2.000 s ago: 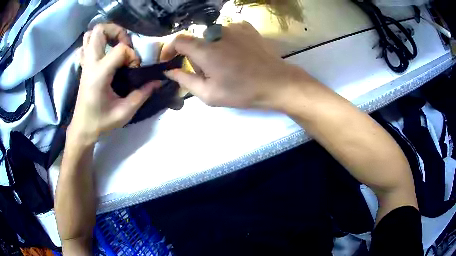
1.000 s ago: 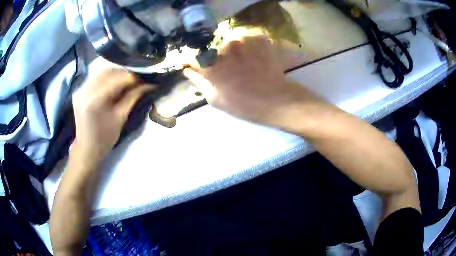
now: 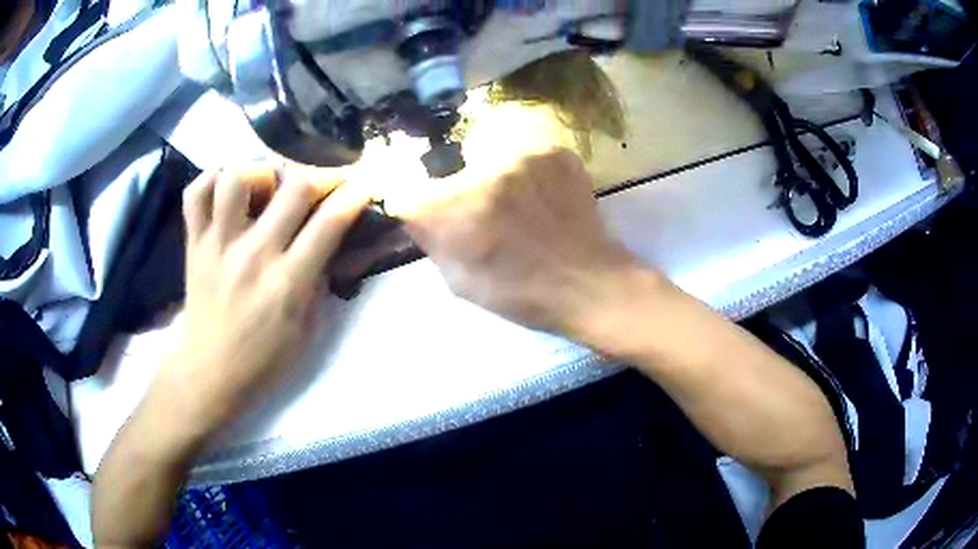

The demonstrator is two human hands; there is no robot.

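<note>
The black fabric piece [image 3: 370,238] lies on the bed plate under and between my hands, in front of the lit needle area [image 3: 413,161] of the sewing machine [image 3: 436,73]. My left hand [image 3: 257,252] lies flat over the fabric, fingers spread towards the needle. My right hand [image 3: 515,241] is bent, its fingertips at the needle area. The glare hides the needle and whether the right fingers pinch the fabric. The grey-white and black garment [image 3: 86,118] is heaped to the left of the machine.
Black scissors [image 3: 810,177] lie on the table to the right. A blue basket [image 3: 220,520] is below the table's front edge [image 3: 483,397]. More black and white fabric [image 3: 890,354] hangs at the lower right. A dark bundle of items is at the top right.
Both hands have come down from holding the black fabric up near the machine. My left hand now lies flat with spread fingers. The view has shifted and shows more of the machine.
</note>
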